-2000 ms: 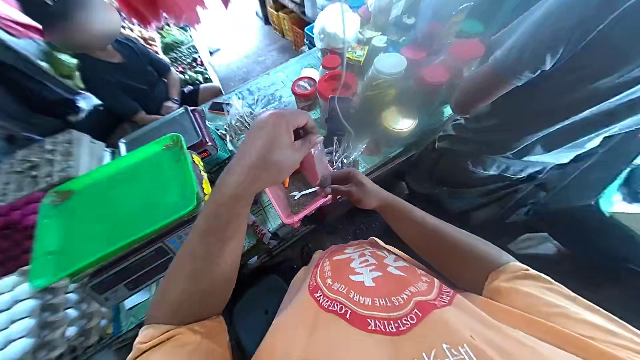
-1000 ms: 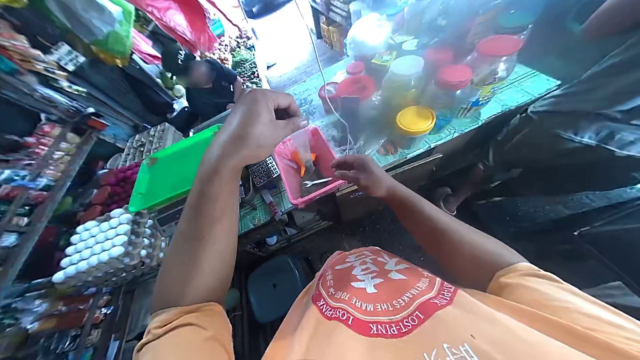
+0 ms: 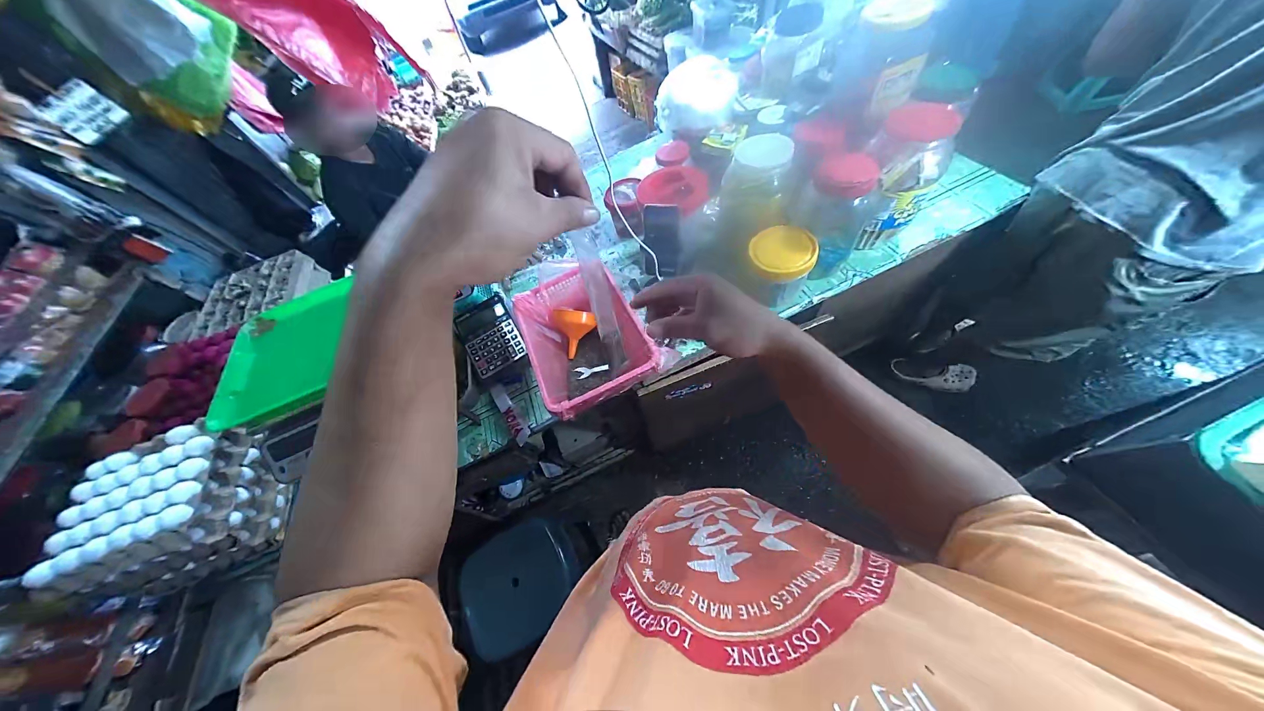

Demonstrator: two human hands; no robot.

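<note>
My left hand [image 3: 494, 197] is raised above the pink plastic basket, its thumb and fingertips pinching the top of a narrow clear plastic bag [image 3: 600, 296] that hangs down into the basket. To the right of the basket's rim, my right hand [image 3: 713, 314] is held with its fingers apart, near the bag and apparently holding nothing. Inside the pink plastic basket [image 3: 585, 403] lie an orange funnel [image 3: 573, 328] and a small white plastic piece [image 3: 592, 371]. A calculator [image 3: 495, 346] is at the basket's left side.
Jars with red and yellow lids [image 3: 783, 252] crowd the counter on the right, by a dark phone-like object [image 3: 662, 237] and a white cord. A green tray [image 3: 281, 355], stacked egg trays [image 3: 148, 504] and a seated person [image 3: 360, 178] are at left. A dark stool [image 3: 518, 588] stands below.
My left hand has risen from the basket, and the narrow bag now hangs from it. My right hand has moved off the basket's edge. The view has shifted widely.
</note>
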